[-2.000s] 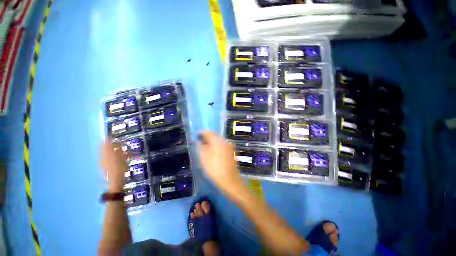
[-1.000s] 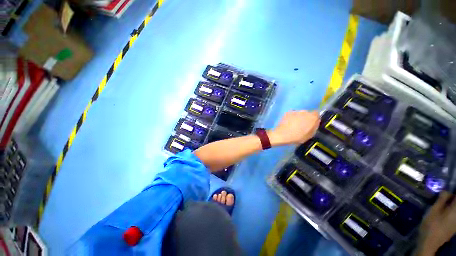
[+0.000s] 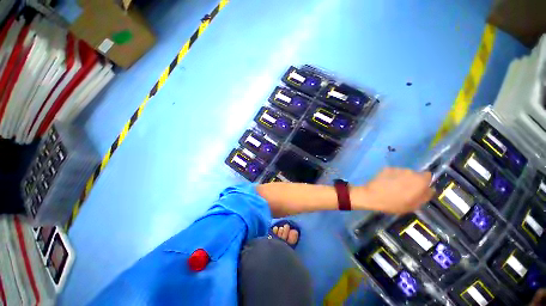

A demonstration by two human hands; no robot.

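Note:
My left hand (image 3: 398,190), with a dark red wristband, grips the left edge of a clear blister tray (image 3: 428,285) at the lower right. Its pockets hold black phone parts (image 3: 458,200) with white labels, yellow outlines and purple patches. Another filled tray layer seems to show beneath its left edge. Only a sliver of my right hand (image 3: 539,297) shows in the bottom right corner; its grip is hidden. A second blister tray (image 3: 359,143) lies on the blue floor, with similar parts and plain dark pockets; my left forearm covers its lower end.
Stacked white and red trays (image 3: 45,80), a brown cardboard box (image 3: 114,30) and a stack of small filled trays (image 3: 45,173) stand at the left. White foam boxes (image 3: 527,83) stand at the right. Yellow-black tape (image 3: 146,101) crosses the floor. My sandalled foot (image 3: 286,233) is below the floor tray.
My hands left the floor tray and took hold of the right-hand tray. Since one second ago, that tray and my left hand sit lower and farther right in view; my right hand is nearly out of frame.

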